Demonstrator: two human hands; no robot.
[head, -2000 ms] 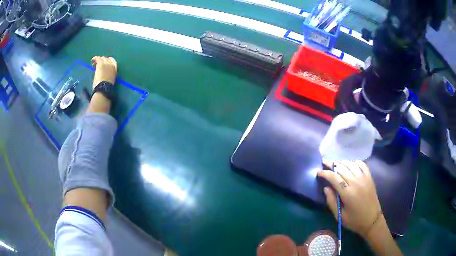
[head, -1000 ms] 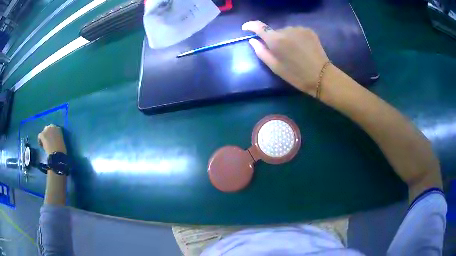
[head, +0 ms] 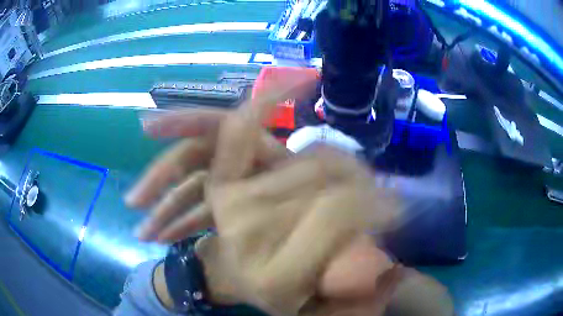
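My left hand (head: 265,228), with the black watch (head: 185,278) on its wrist, is large, close to the camera and blurred. My right hand (head: 179,185) overlaps it, with spread fingers pointing left; its forearm comes from the lower right. The hands cross in mid-air, and I cannot tell exactly where one ends. No tool shows in either. The blue stick is not visible. Behind them, the black mat (head: 432,237) is partly covered, and the white wipe (head: 324,137) shows at the foot of the black microscope column (head: 352,62).
A red bin (head: 287,80) is partly hidden behind the fingers. A grey ribbed block (head: 197,94) lies to its left, a small blue box (head: 291,50) behind. A blue tray (head: 423,133) with a jar (head: 402,86) and white container (head: 431,105) stands right. Metal items (head: 29,191) lie in the taped area.
The view has lifted back toward the microscope. My left hand has left the taped area, and my right hand has risen from the mat to meet it. The stick and compact are no longer visible.
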